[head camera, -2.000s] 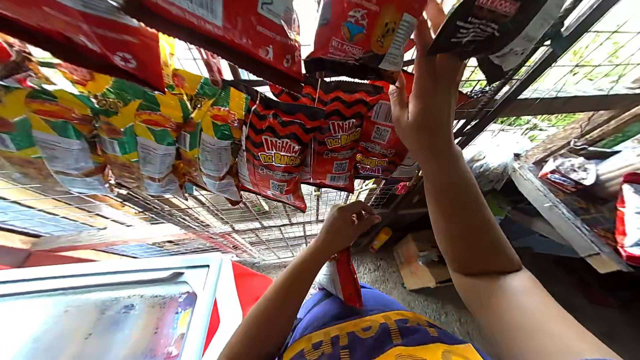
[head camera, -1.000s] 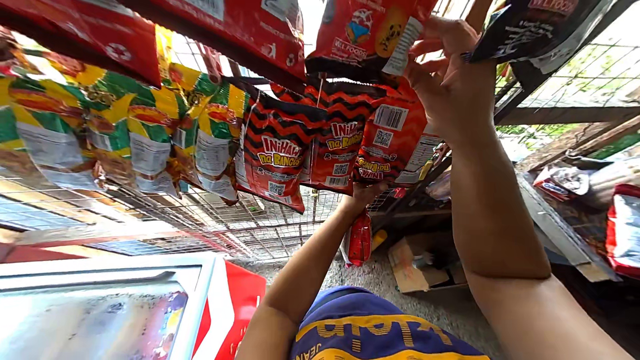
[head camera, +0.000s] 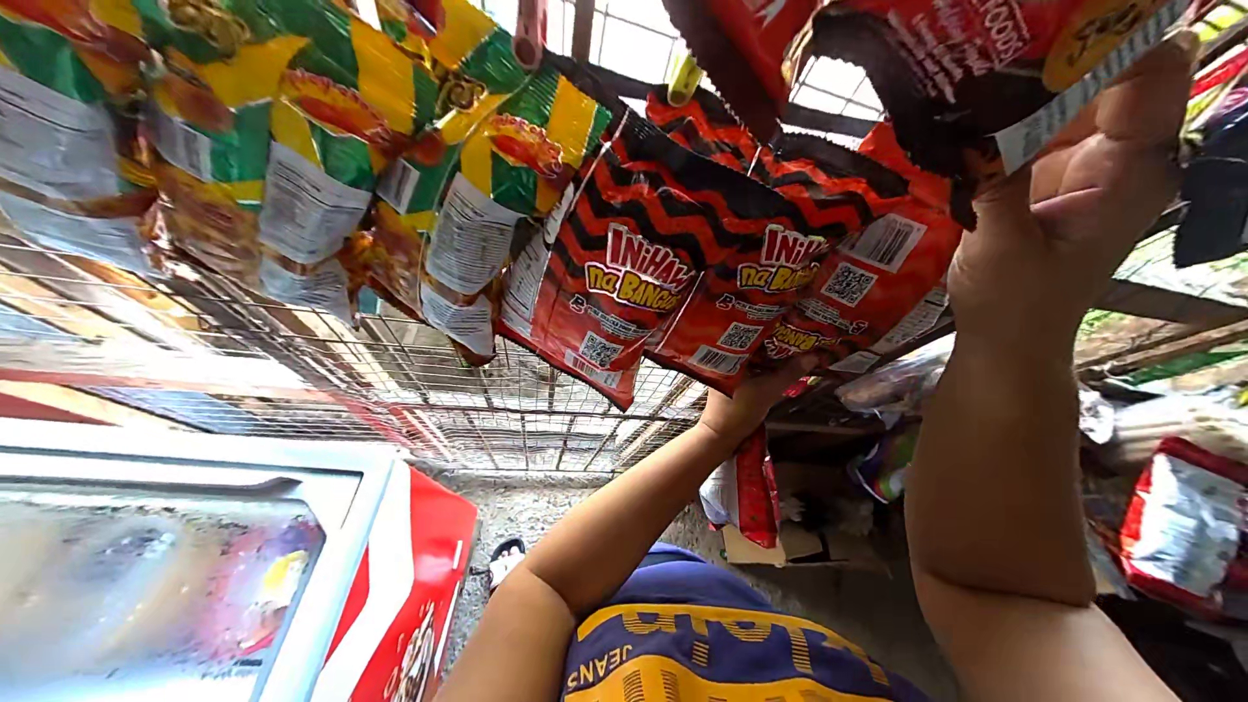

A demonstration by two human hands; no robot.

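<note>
Several red and black snack packets [head camera: 624,263] hang in a row from the wire grid. My left hand [head camera: 756,395] reaches up at the lower edge of the rightmost of them, its fingers partly hidden behind the packets. A red packet [head camera: 756,487] hangs just below that hand; what holds it is not visible. Raised at the upper right, my right hand [head camera: 1092,185] is beside and partly behind a dark red packet [head camera: 985,78]. Its fingertips are covered by that packet, so its grip cannot be told.
Green and yellow snack packets [head camera: 331,136] hang at the left against wire mesh [head camera: 546,429]. A glass-topped chest freezer [head camera: 380,487] with red sides stands lower left. An open carton [head camera: 751,548] lies on the floor, and a red and white package [head camera: 1185,526] is at the right.
Since two seconds ago, my left hand has moved up to the bottom of the hanging red and black packets. The view has shifted closer to the packets.
</note>
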